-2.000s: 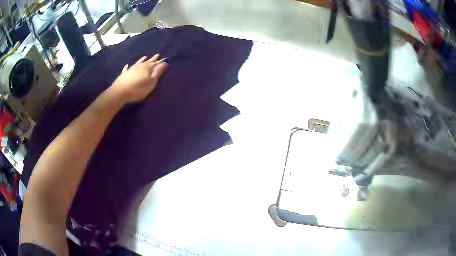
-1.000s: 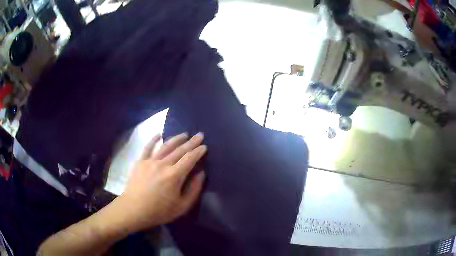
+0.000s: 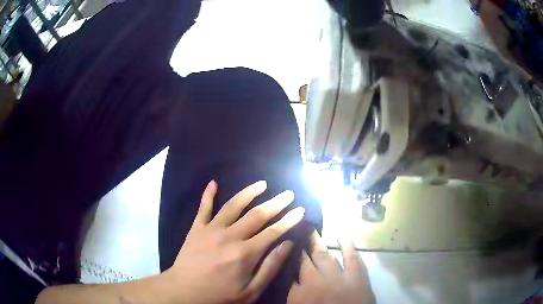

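Observation:
A dark navy cut panel (image 3: 232, 124) with a rounded top end lies on the white table, its right edge beside the bright light at the needle. My left hand (image 3: 229, 246) lies flat on it, fingers spread, palm down. My right hand (image 3: 333, 270) is at the bottom edge, partly cut off, by the panel's right edge; its fingertips are washed out by glare, so its grip is unclear. The cream sewing machine head (image 3: 357, 113) stands right of the panel. Glare hides the needle and foot.
A pile of dark panels (image 3: 89, 101) covers the left of the table, its lower end near the front edge. The machine arm (image 3: 476, 136) reaches across the right. White table (image 3: 238, 35) shows behind the panel. Other equipment is at the upper left.
The rounded panel now lies separately from the pile, beside the needle area. My left hand has moved right with it. My right hand has come into view. The machine appears closer.

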